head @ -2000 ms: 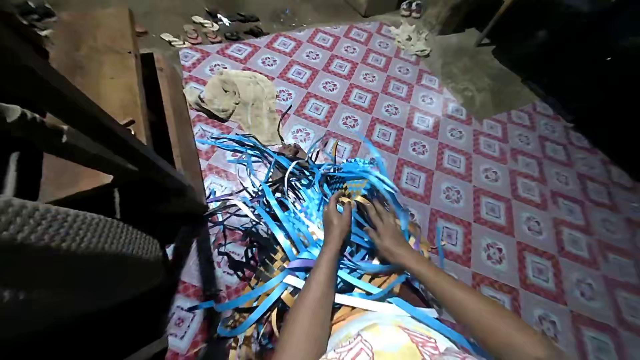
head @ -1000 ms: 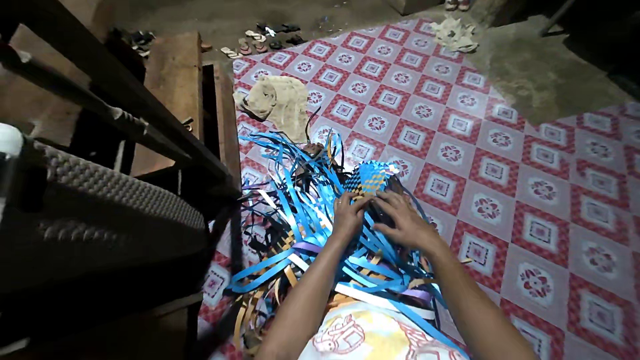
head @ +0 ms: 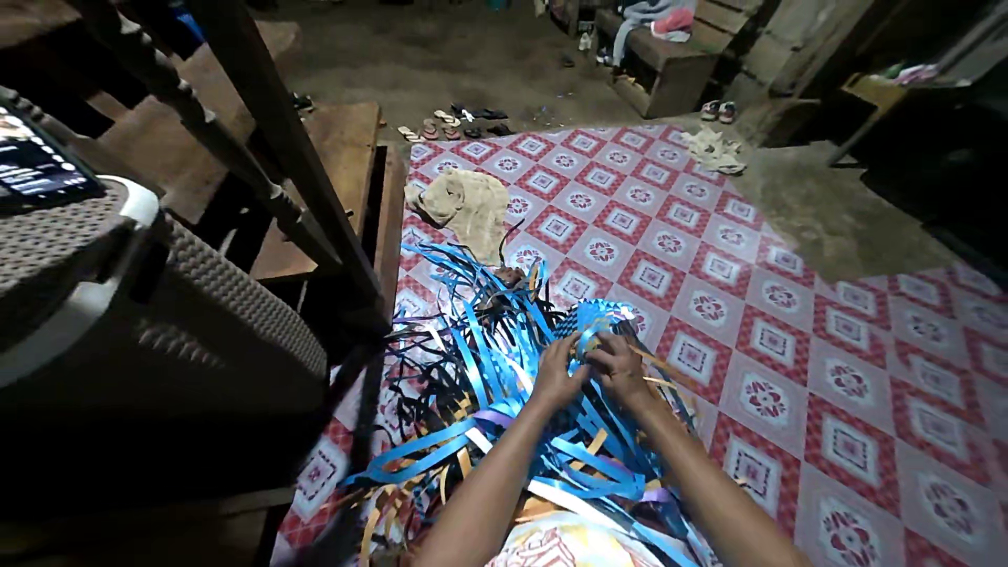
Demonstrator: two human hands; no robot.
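Observation:
A partly woven piece of blue and black plastic strips lies in front of me, its far end a tight checkered weave. My left hand grips its near left edge, fingers bent over the strips. Close beside it, my right hand pinches strips at the right side of the weave, where a blue strip curls up between the hands. Loose blue, black, orange, white and purple strips spread in a tangled heap around and under both forearms. Which strip each finger holds is too small to tell.
Patterned red and white floor covering surrounds the heap. A beige cloth lies beyond it. Wooden stairs and a woven-textured plastic bin with a phone on top stand left. Sandals and a wooden bench are farther off.
The view has tilted up and shows more of the room. Both hands remain at the weave; a blue strip now curls up between them.

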